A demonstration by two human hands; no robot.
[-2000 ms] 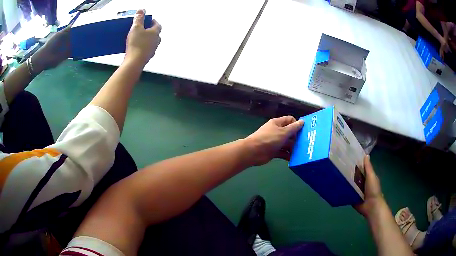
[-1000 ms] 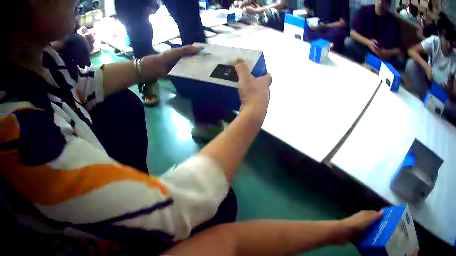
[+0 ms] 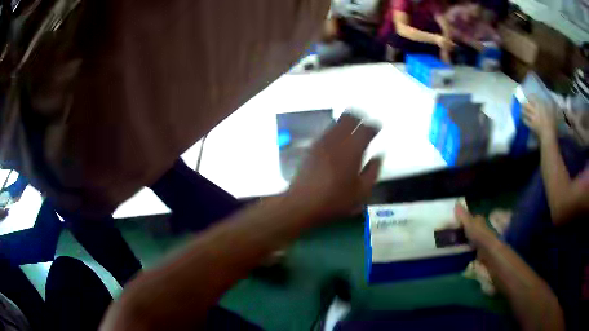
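Note:
A closed carton [image 3: 413, 234], with a white printed front, blue sides and a small dark picture, hangs over the green floor in front of the table edge. My right hand [image 3: 476, 226] is shut on its right end. My left hand [image 3: 339, 161] is off the carton, raised and blurred in front of the table, thumb apart from the fingers; no held thing shows. An open grey-white carton [image 3: 294, 139] with its flap up and a blue spot inside stands on the white table [image 3: 239, 136], partly hidden behind my left hand.
A large brown blurred shape [image 3: 161, 77] covers the upper left; I cannot tell what it is. More blue and grey cartons [image 3: 455, 129] stand on the table at the right. A blue carton [image 3: 426, 70] lies further back. Seated people are behind the table and at the right.
My left hand has let go of the closed carton and risen over the table edge. The view has swung right, and a brown shape now blocks the upper left, where the neighbour's carton was.

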